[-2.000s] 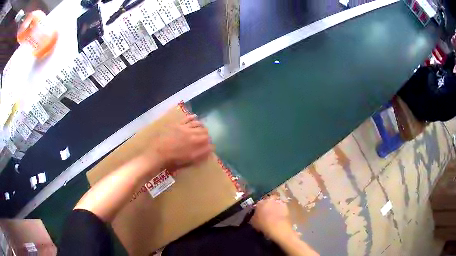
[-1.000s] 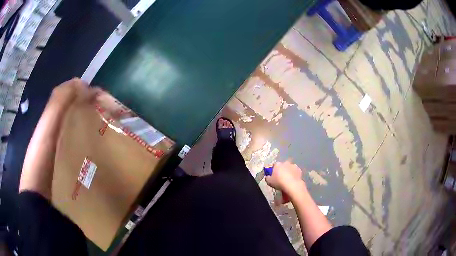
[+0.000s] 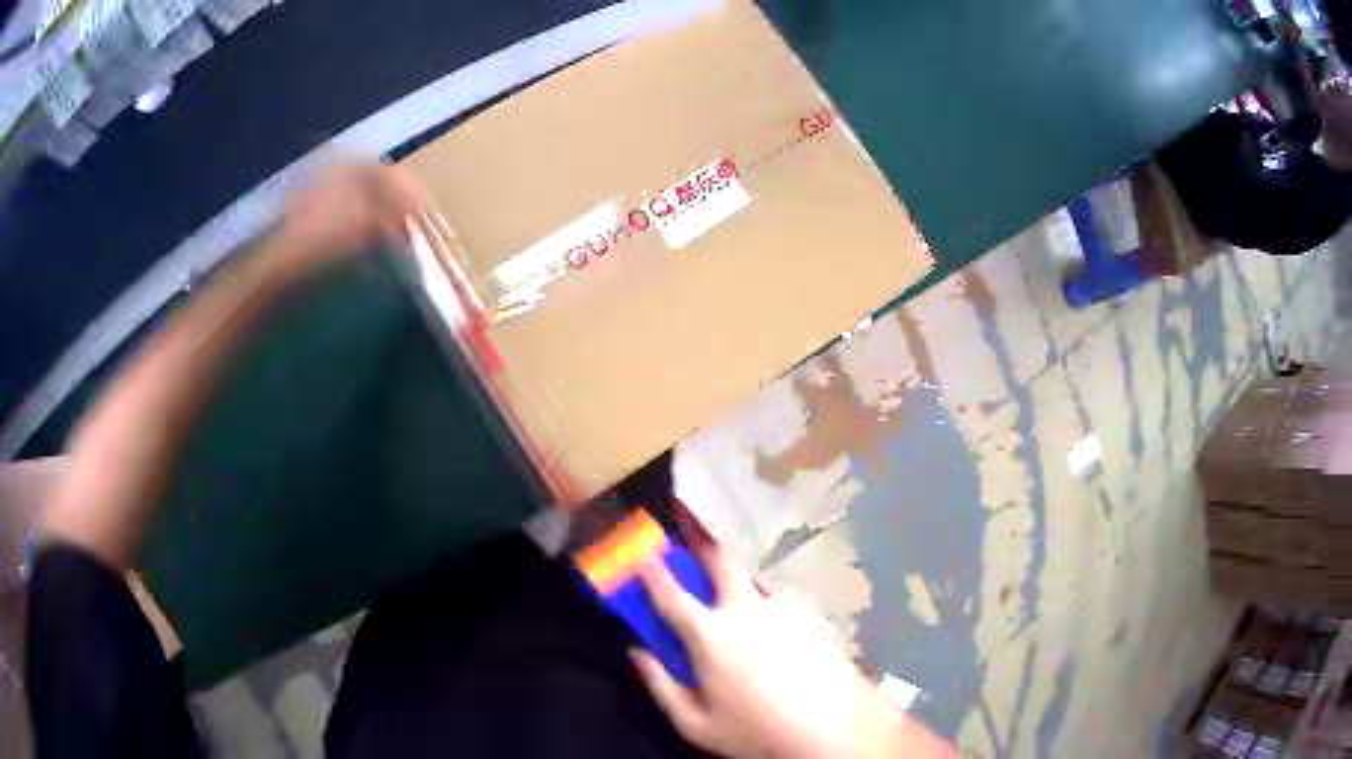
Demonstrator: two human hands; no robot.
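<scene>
A closed brown carton (image 3: 712,312) with red "GUHOO" lettering and a white label lies on the green bench. Tape with red print shows along its left edge. My left hand (image 3: 356,203) is blurred at the carton's far left corner; its fingers cannot be made out. My right hand (image 3: 749,638) is closed around a blue and orange tape dispenser (image 3: 653,578) at the carton's near left corner. The dispenser's front lies by the corner, and its far parts are blurred.
The green bench (image 3: 312,445) runs on both sides of the carton, beside a black belt (image 3: 297,89). Printed labels (image 3: 89,74) hang at top left. A blue stool (image 3: 1105,252) and a person in black (image 3: 1238,178) are at right. Stacked cartons (image 3: 1275,475) stand on the floor.
The carton now lies further along the bench, with its left end towards my hands. My right hand has brought the dispenser from over the floor to the carton's near left corner.
</scene>
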